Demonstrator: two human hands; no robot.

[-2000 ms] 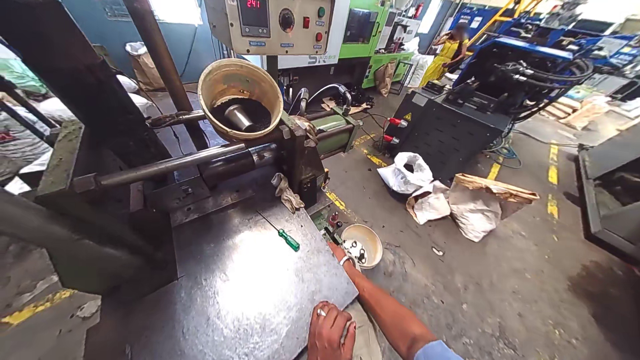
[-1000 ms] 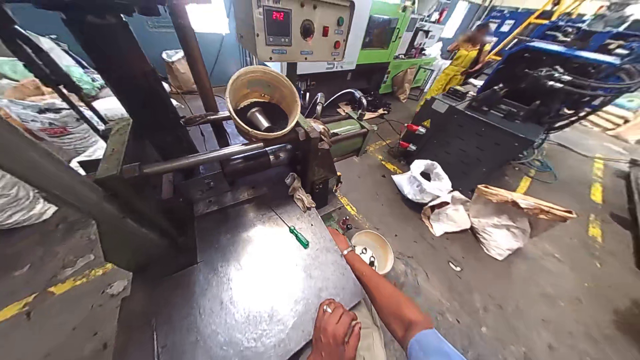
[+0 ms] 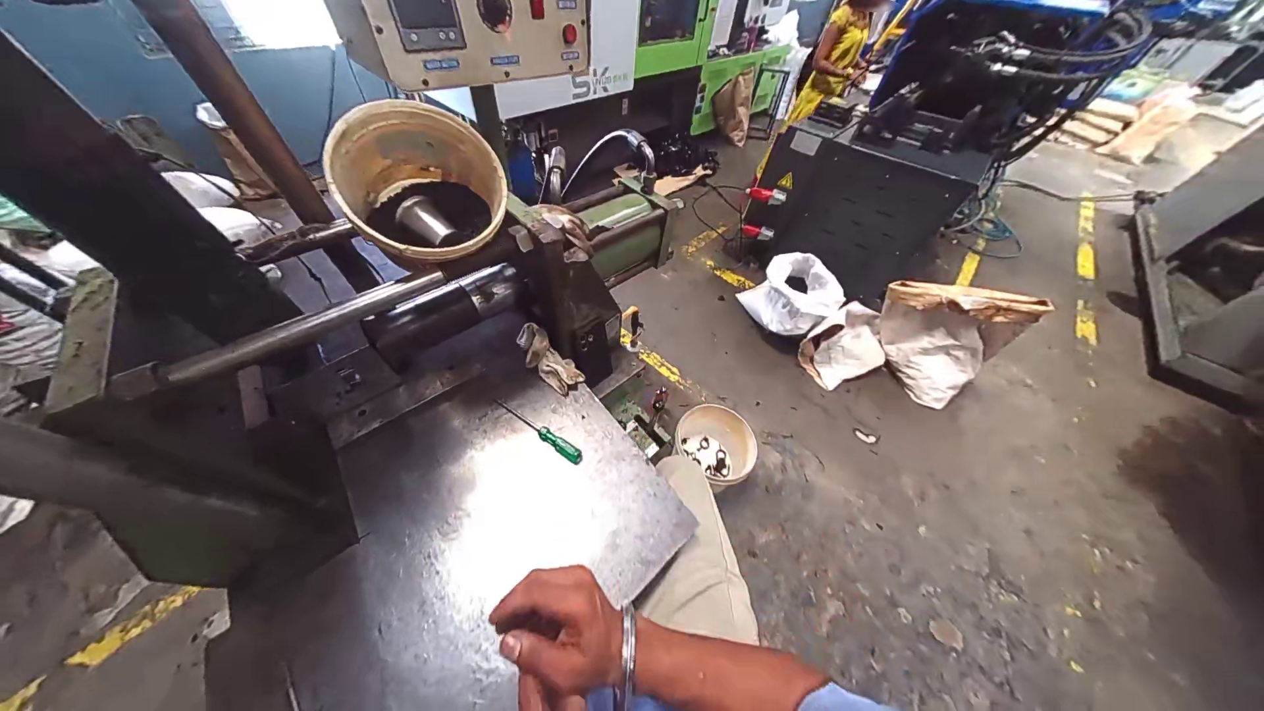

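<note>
My right hand (image 3: 568,632), with a metal bangle at the wrist, is over the front part of a shiny steel plate (image 3: 434,592). Its fingers are curled; whether anything is inside them is hidden. Just below it, at the bottom edge, show a few fingers, perhaps of my left hand (image 3: 546,694), mostly covered. A green-handled screwdriver (image 3: 560,444) lies on the plate, its shaft pointing up and left. Near the plate's back corner lies a crumpled, dirty cloth or glove (image 3: 550,360). Beyond, a tilted round tub (image 3: 341,148) holds black material and a metal cylinder.
Steel rods and a dark machine frame (image 3: 178,474) stand at left, with a control box (image 3: 464,69) above. A small bucket (image 3: 748,449) with small parts stands on the floor beside my knee. Sacks (image 3: 928,346) stand farther right. A person in yellow (image 3: 837,54) is at the back.
My right hand has come back from beside the small bucket to the front of the plate. My left hand, seen there before, is now mostly hidden. The screwdriver stays on the plate.
</note>
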